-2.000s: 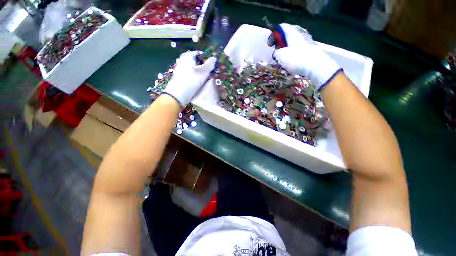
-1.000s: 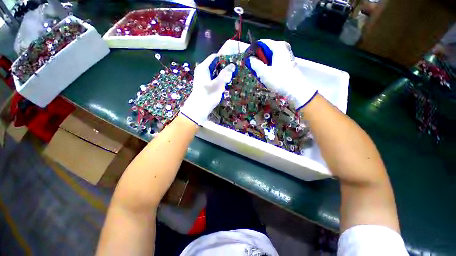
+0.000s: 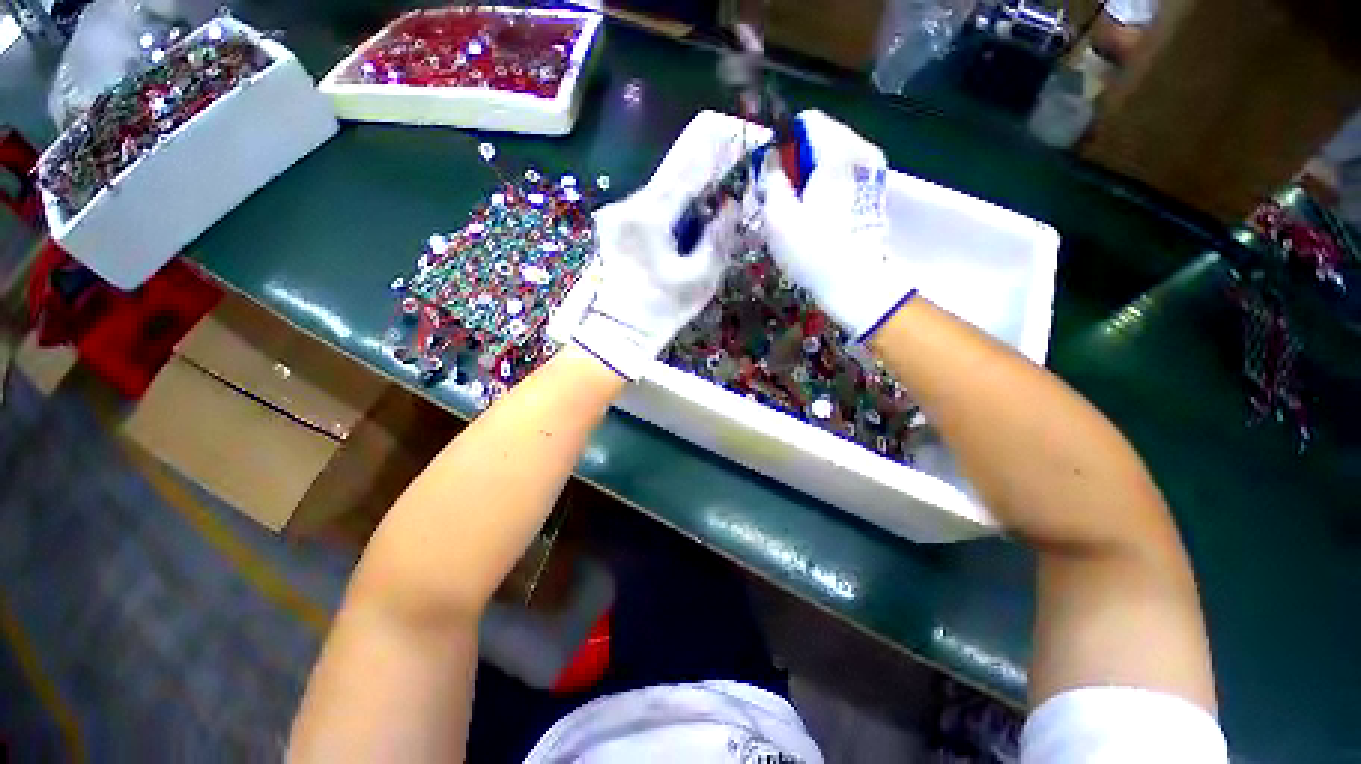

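A white foam box stands in front of me on the bench, with a heap of small circuit boards and red wires in it. My left hand, in a white glove with blue fingertips, is closed around a circuit board piece above the box's left part. My right hand, gloved too, holds a tool with a red handle close beside the left fingers. A blurred bunch of wires and parts sticks up past both hands. The fingertips and the tool's jaws are hard to make out.
A panel stack lies on the green bench left of the box. A second foam box and a shallow foam tray stand further left. Loose wired parts lie at the right. An open carton is below the bench edge.
My left hand has turned and come nearer my right hand over the box. Since the oldest frame, both hands have drawn together, and the panel stack shows more fully.
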